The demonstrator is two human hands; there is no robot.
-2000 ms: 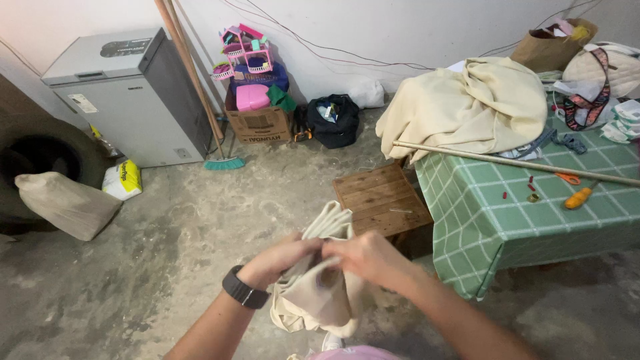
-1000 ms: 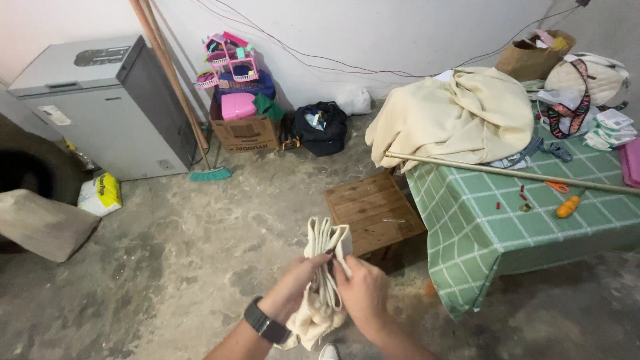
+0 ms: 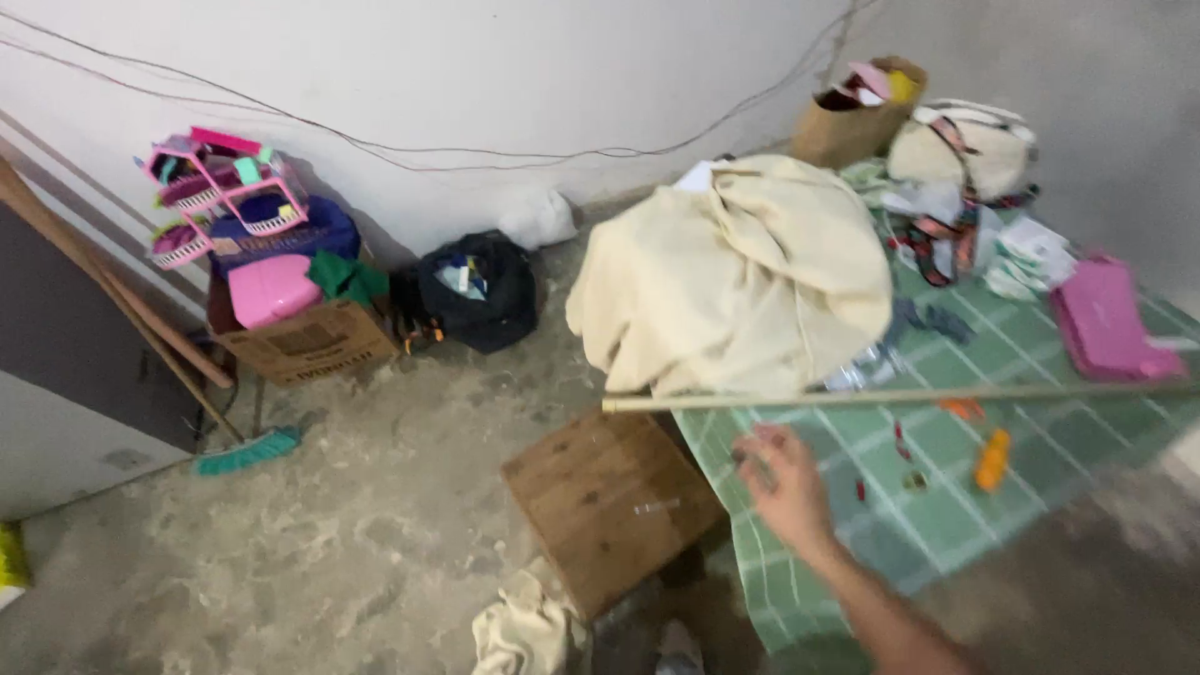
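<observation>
My right hand (image 3: 783, 483) is over the near left corner of the table with a green checked cloth (image 3: 947, 506); its fingers are bent, and blur hides whether they hold anything. A bunch of cream fabric (image 3: 530, 623) shows at the bottom edge, beside the wooden stool (image 3: 614, 506). My left hand is out of view. A large cream cloth (image 3: 731, 281) lies heaped on the table behind a long thin pole (image 3: 891, 398). Right of my hand lie an orange object (image 3: 992, 459) and small red pieces (image 3: 861, 489).
A pink case (image 3: 1111, 319), a cream bag (image 3: 966, 150) and a paper bag (image 3: 858, 112) sit on the table. By the wall stand a cardboard box (image 3: 309, 342) with pink baskets and a dark bag (image 3: 483, 291). A teal broom (image 3: 248, 450) leans at left.
My right hand has let go of the gathered cream fabric and moved right, over the table's corner. The fabric is now lower, at the bottom edge. The left hand has left the view, which has swung right.
</observation>
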